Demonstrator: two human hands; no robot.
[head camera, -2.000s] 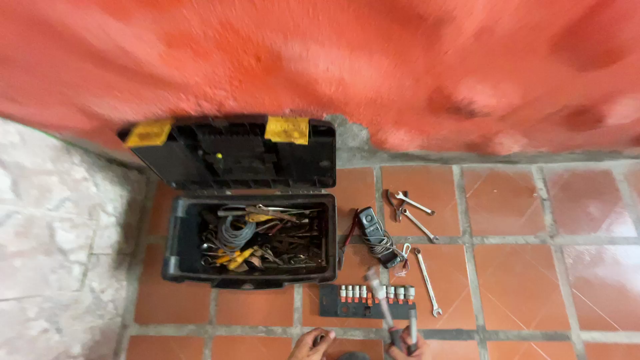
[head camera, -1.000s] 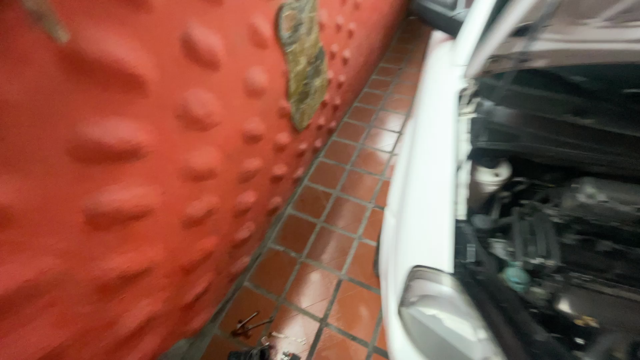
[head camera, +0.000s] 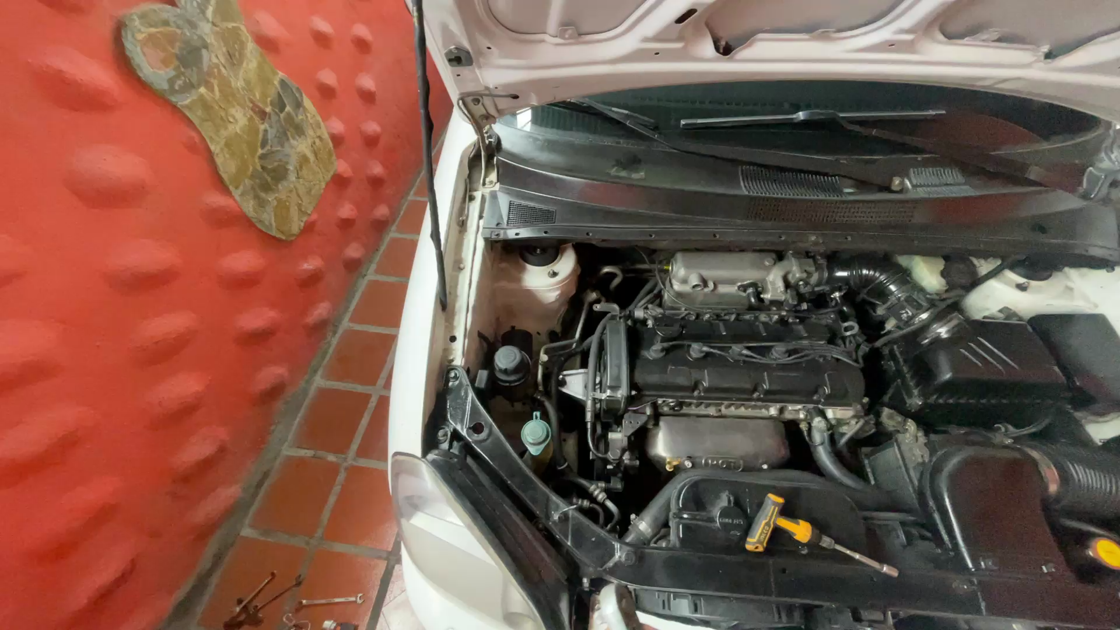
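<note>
Neither of my hands is in view now. A yellow and black T-handle driver (head camera: 792, 529) lies on the black shroud (head camera: 722, 516) at the front of the engine bay, its metal shaft pointing down and right. Behind it sits the engine with its black valve cover (head camera: 744, 372) and metal heat shield (head camera: 717, 442). On the floor at the bottom left lie a combination wrench (head camera: 331, 600) and other metal tools (head camera: 262, 598), partly cut off by the frame edge.
The raised white hood (head camera: 787, 52) spans the top, with a dark prop rod (head camera: 429, 157) at its left. A red bumpy wall (head camera: 175, 350) with a stone inlay (head camera: 254, 114) stands left, beyond a narrow tiled floor (head camera: 341, 420). The headlight (head camera: 455, 534) and black air filter box (head camera: 984, 367) flank the bay.
The view has swung from the toolbox and floor tools to the car's engine bay. Both hands, seen near the socket set two seconds ago, have left the view.
</note>
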